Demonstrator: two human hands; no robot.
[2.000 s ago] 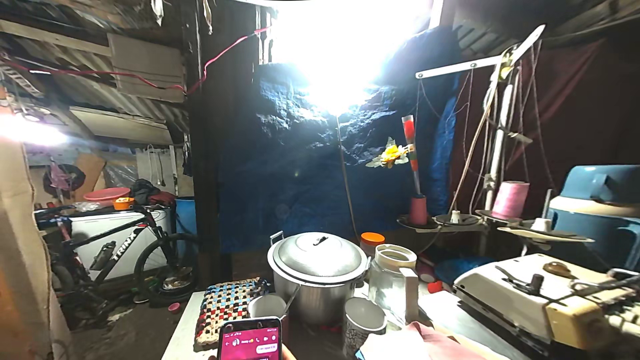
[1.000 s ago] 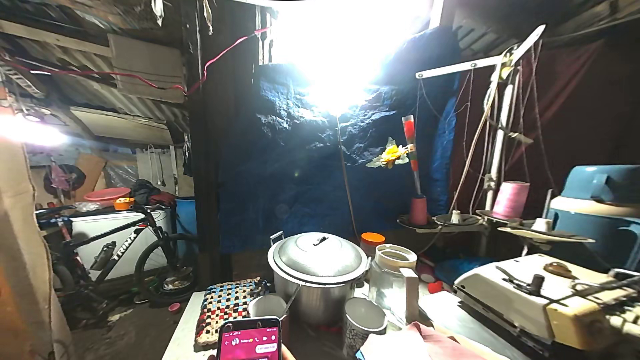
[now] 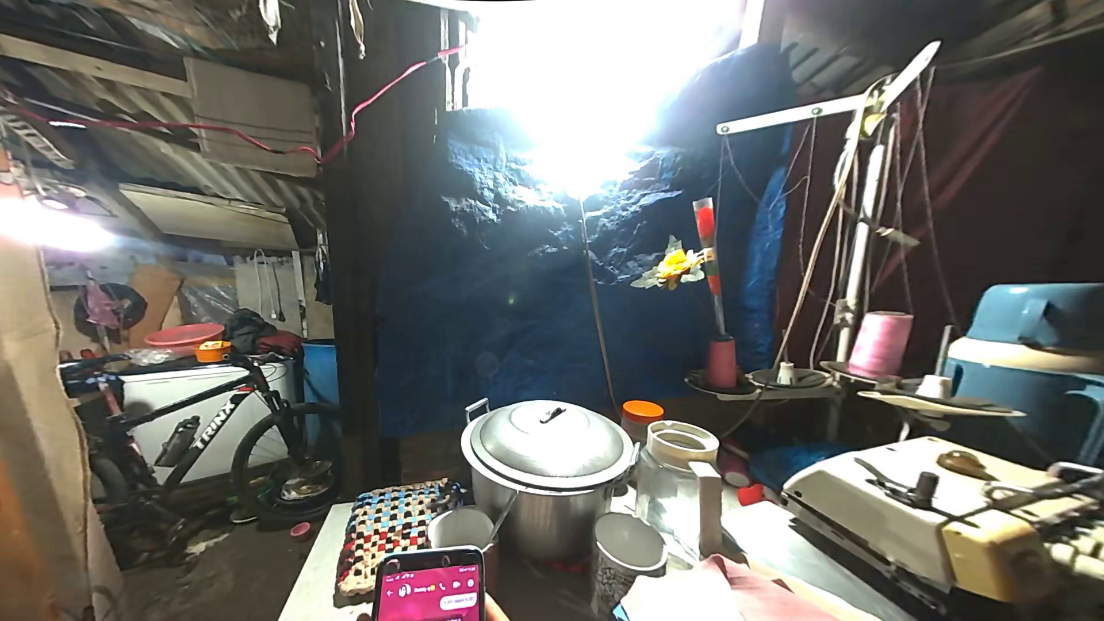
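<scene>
At the bottom edge, my right hand (image 3: pixel 495 609) appears to hold a smartphone (image 3: pixel 431 589) upright, its lit pink screen facing me; only bits of skin show beside the phone. My left hand cannot be made out. Just behind the phone stands a metal cup (image 3: pixel 461 524) with a spoon or handle in it. A large lidded aluminium pot (image 3: pixel 548 492) is farther back, with a patterned cup (image 3: pixel 630 552) to its right. A woven multicoloured mat (image 3: pixel 392 526) lies left of the pot. Pink fabric (image 3: pixel 733 595) lies at lower right.
A clear plastic pitcher (image 3: pixel 677 483) and orange-lidded jar (image 3: pixel 642 412) stand behind the patterned cup. At right are a sewing machine (image 3: pixel 897 509), thread stand with a pink cone (image 3: pixel 880 345), and a blue water jug (image 3: pixel 1018 388). A bicycle (image 3: pixel 207 431) stands at left.
</scene>
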